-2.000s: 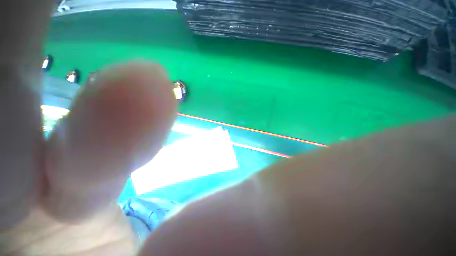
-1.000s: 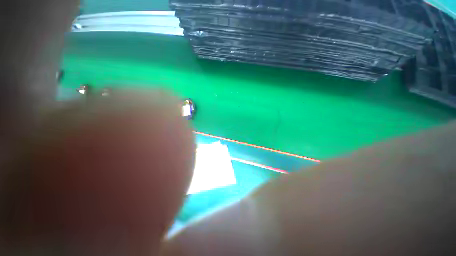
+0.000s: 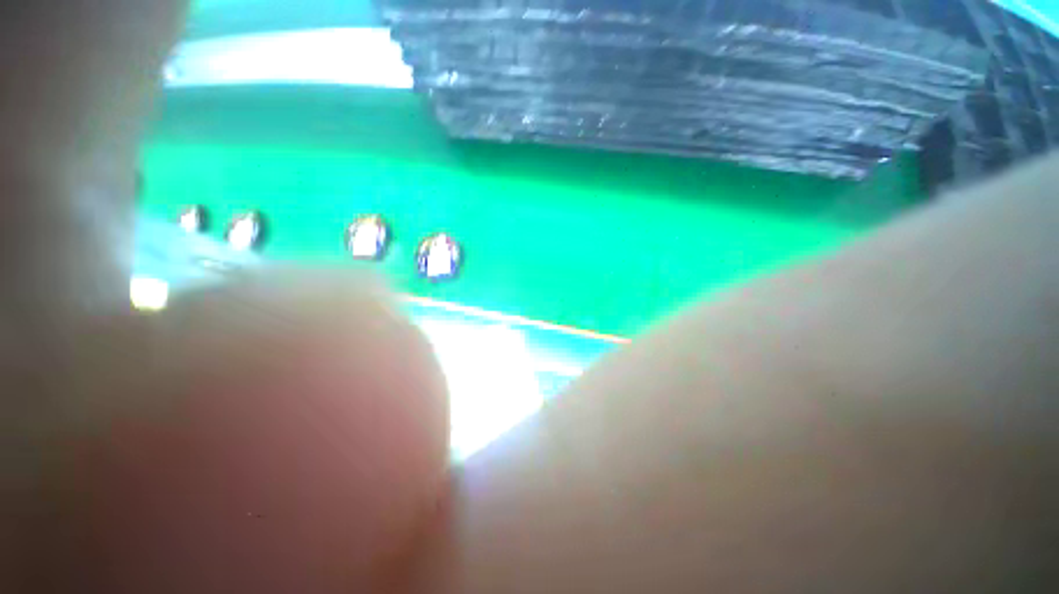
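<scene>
Large blurred fingers are very close to the lens. A rounded fingertip (image 3: 279, 429) fills the lower left, and more skin (image 3: 755, 406) fills the lower right; they meet at the bottom centre. I cannot tell which shape belongs to my left or my right hand, nor whether anything is held. Beyond them, several small round units with bright inner parts lie in a row on the green belt, the nearest one (image 3: 440, 256) just above the fingertip and another (image 3: 368, 237) to its left. A white paper sheet (image 3: 488, 377) shows between the fingers, partly covered.
A tall stack of black plastic trays (image 3: 674, 87) stands on the belt's far side, with more dark trays at the upper right. A white strip (image 3: 290, 58) lies at the upper left. A thin pale line (image 3: 523, 319) edges the green belt (image 3: 581, 232). Another blurred finger covers the left edge.
The fingertip has dropped a little, uncovering more round units. The skin at right has risen and spread left, covering more of the paper and belt line. The trays sit lower than two seconds ago.
</scene>
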